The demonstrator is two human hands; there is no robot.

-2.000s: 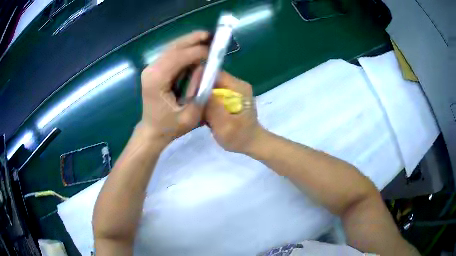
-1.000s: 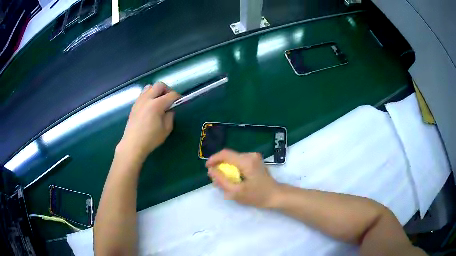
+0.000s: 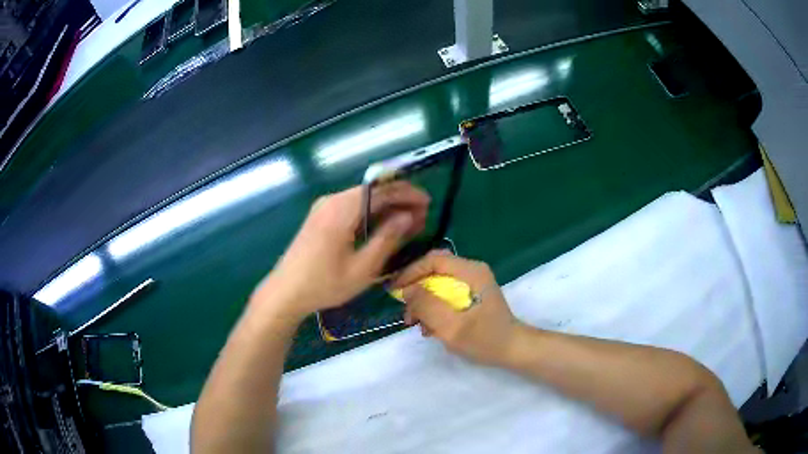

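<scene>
My left hand (image 3: 337, 253) holds a phone middle frame (image 3: 450, 195) tilted up above the green belt; the frame is blurred. My right hand (image 3: 470, 319) is closed around a yellow-gripped tool (image 3: 449, 290) at the frame's lower edge; the tool's tip is hidden. Another phone frame (image 3: 332, 325) lies on the belt below my hands and is mostly covered by them. A further phone frame (image 3: 526, 133) lies on the belt just beyond the held one.
The green belt (image 3: 611, 160) curves across the view. A white sheet (image 3: 620, 293) lies under my forearms. One frame (image 3: 112, 358) and a yellow cable (image 3: 133, 391) are at left, a dark frame (image 3: 669, 78) far right. A pale post (image 3: 473, 31) stands beyond the belt.
My left hand has moved right and raised its frame, now broad side showing. My right hand with the tool has moved slightly right and up to it. The frames on the belt have shifted left.
</scene>
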